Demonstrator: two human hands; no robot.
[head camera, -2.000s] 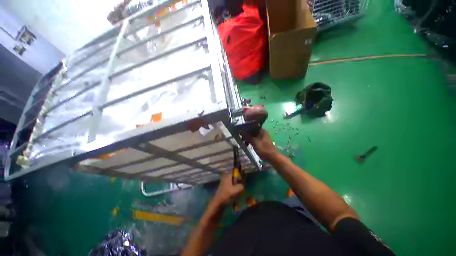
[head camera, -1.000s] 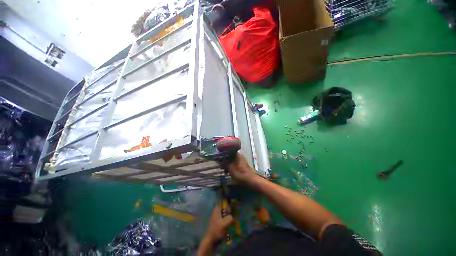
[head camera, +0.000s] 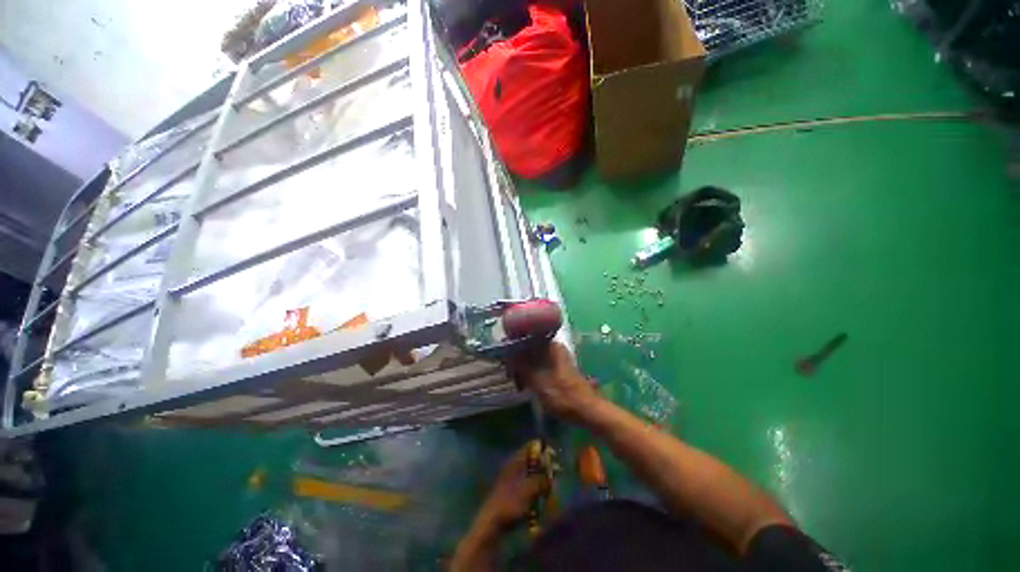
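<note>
The silver-grey trolley (head camera: 431, 201) lies tipped, filling the left half of the view. A dull red caster (head camera: 531, 320) in a grey fork sits at its near corner. My right hand (head camera: 550, 380) is at the caster, just below the wheel; its fingers are partly hidden, so its grip cannot be told. My left hand (head camera: 518, 483) is lower down, shut on yellow-and-black pliers (head camera: 536, 467). The pliers point up toward the caster; their jaw tips are hard to make out. A wrench (head camera: 822, 354) lies alone on the green floor at the right.
Loose fasteners (head camera: 634, 293) are scattered on the floor right of the trolley. Beyond are a dark open bag (head camera: 707, 223) with a light-blue tube (head camera: 654, 251), a cardboard box (head camera: 643, 117), a red bag (head camera: 531, 95) and a wire basket (head camera: 755, 20). A shiny dark bundle (head camera: 266, 547) lies at the lower left.
The view has shifted. The caster and my right hand sit lower and further left than in the oldest frame. My left hand still holds the pliers, now lower in the picture.
</note>
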